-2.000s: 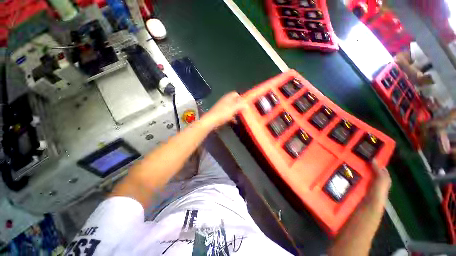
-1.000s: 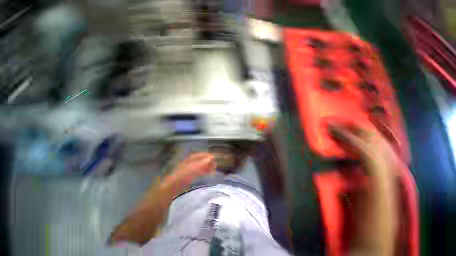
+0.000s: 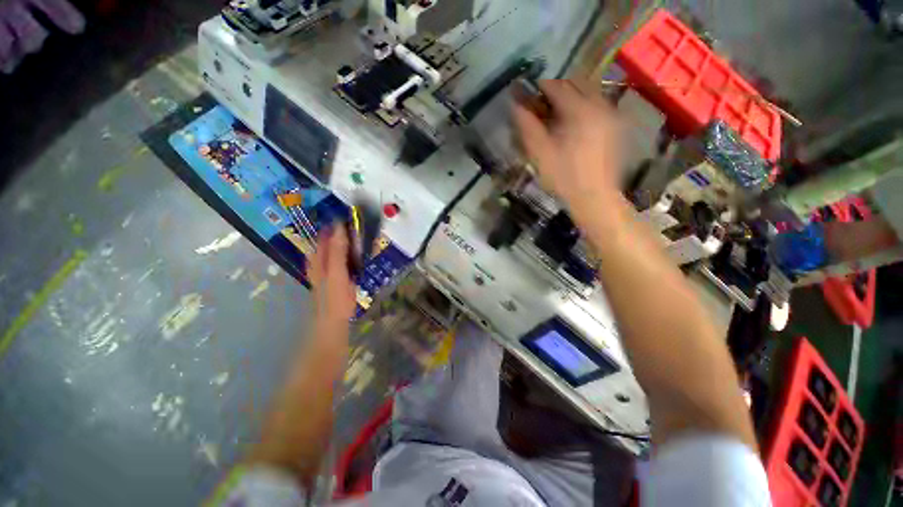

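Note:
My left hand point(image 3: 335, 267) is in front of the left white machine point(image 3: 396, 178). A dark, blurred flat piece like a phone unit point(image 3: 367, 230) is at its fingers and looks held. My right hand point(image 3: 574, 139) is stretched over the gap between the two machines, above metal parts. Dark parts show at its fingertips; whether it holds one cannot be told. A fixture point(image 3: 391, 81) on the left machine has a black rectangle in it, between pale clamps. The twin-station machine point(image 3: 475, 267) has a black fixture point(image 3: 559, 243) partly behind my right forearm.
The left machine has a dark screen point(image 3: 300, 134) and a red button point(image 3: 391, 210); the other has a lit blue screen point(image 3: 569, 352). A red tray point(image 3: 698, 84) stands behind. Another red tray with black units point(image 3: 817, 426) is at lower right. A blue printed mat point(image 3: 233, 168) lies at left.
The view has swung left, away from the red trays to the two machines. My right hand has left the tray and is over the machines. My left hand now has a dark piece at its fingers.

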